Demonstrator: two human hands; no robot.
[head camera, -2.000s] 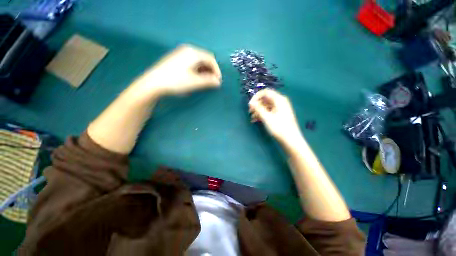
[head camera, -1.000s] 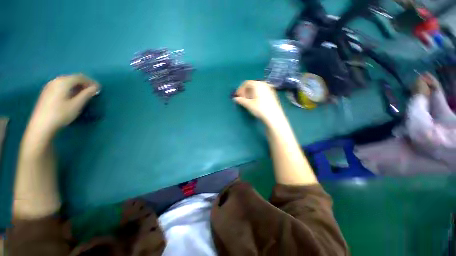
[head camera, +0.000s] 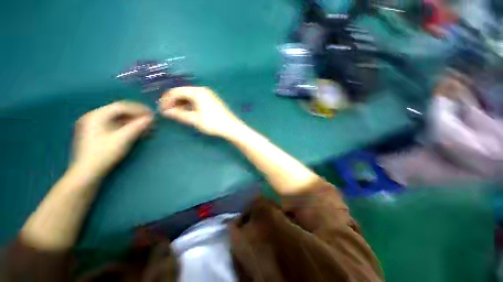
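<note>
A loose heap of small dark parts with silvery glints (head camera: 153, 74) lies on the green mat, blurred by motion. My right hand (head camera: 193, 107) is at the heap's near edge, with thumb and fingertips pinched together. My left hand (head camera: 110, 132) is just left of it, also with fingertips together, close to the right fingertips. Whether either hand holds a tiny part cannot be made out. A tiny dark cluster (head camera: 246, 108) lies on the mat to the right of my right hand.
A shiny clear bag (head camera: 295, 69) and a pale and yellow tape roll (head camera: 329, 98) lie at the right beside black equipment (head camera: 344, 58). A seated person in pale clothing (head camera: 460, 124) is at the far right. A blue stool (head camera: 367, 175) stands past the bench edge.
The view has swung right since the earliest frame. Since one second ago, my right hand has moved left from beside the bag to the heap, and my left hand has moved right, towards it.
</note>
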